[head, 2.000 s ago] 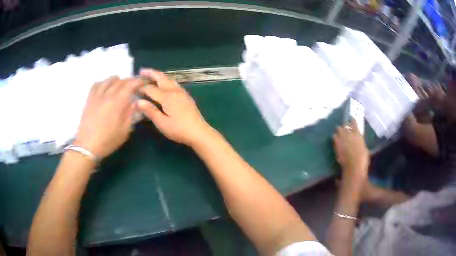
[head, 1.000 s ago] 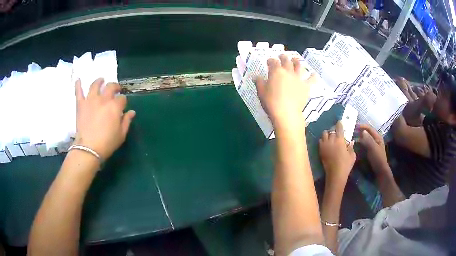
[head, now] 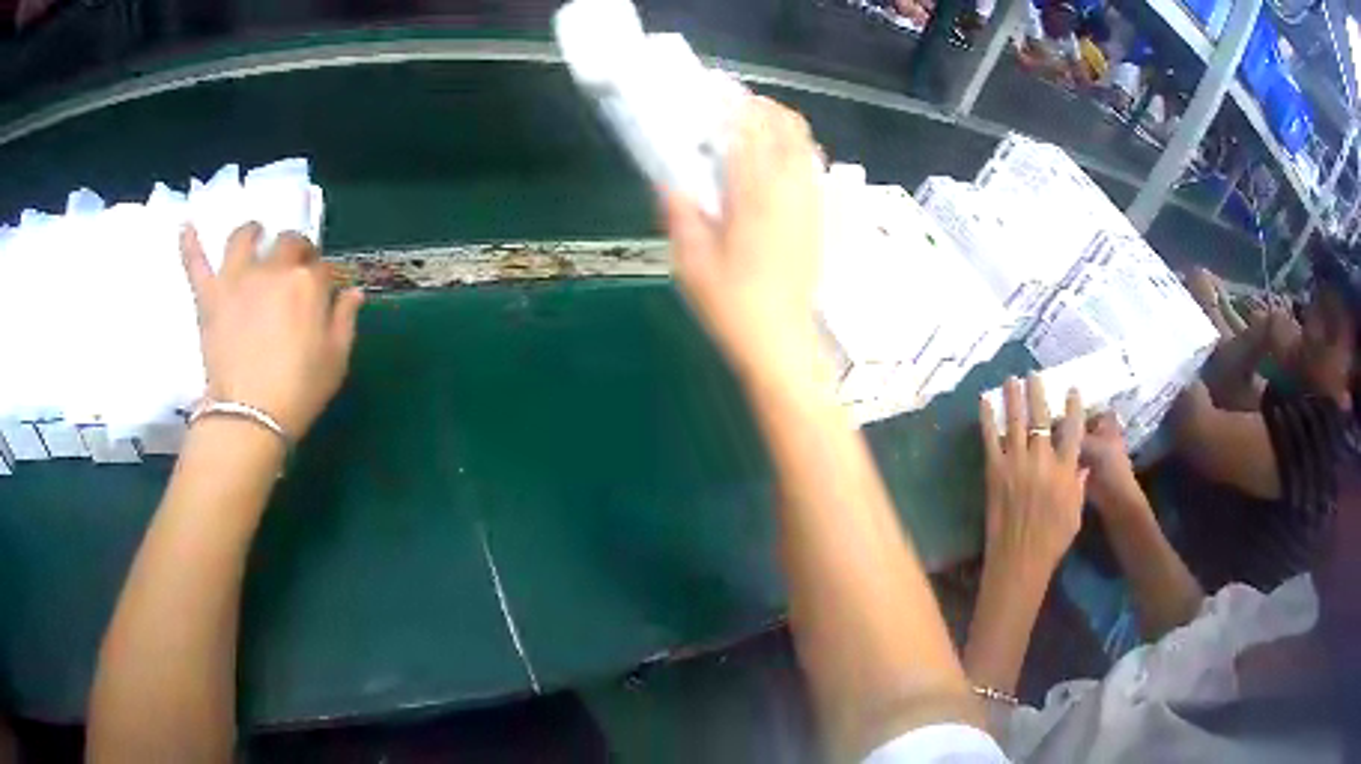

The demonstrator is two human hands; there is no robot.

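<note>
A long overlapping row of white cartons (head: pixel 105 321) lies on the green bench at the left, box ends towards me. My left hand (head: pixel 269 329) rests on the row's right end with fingers spread. My right hand (head: pixel 754 224) grips a white carton (head: pixel 649 112) and holds it raised over the bench; the carton is blurred and may be more than one. A stack of printed white cartons (head: pixel 903 306) stands just right of my right hand, partly hidden by it.
A farther carton stack (head: pixel 1105 269) stands at the right. Beside it, a neighbour's hands (head: pixel 1037 478) hold a white carton. Another person in a striped top sits beyond. A scuffed strip (head: pixel 493 266) crosses the bench, with a curved rail (head: pixel 448 49) behind.
My right hand has risen from the right stack and moved left, now with white carton material in it. My left hand has shifted slightly left on the row.
</note>
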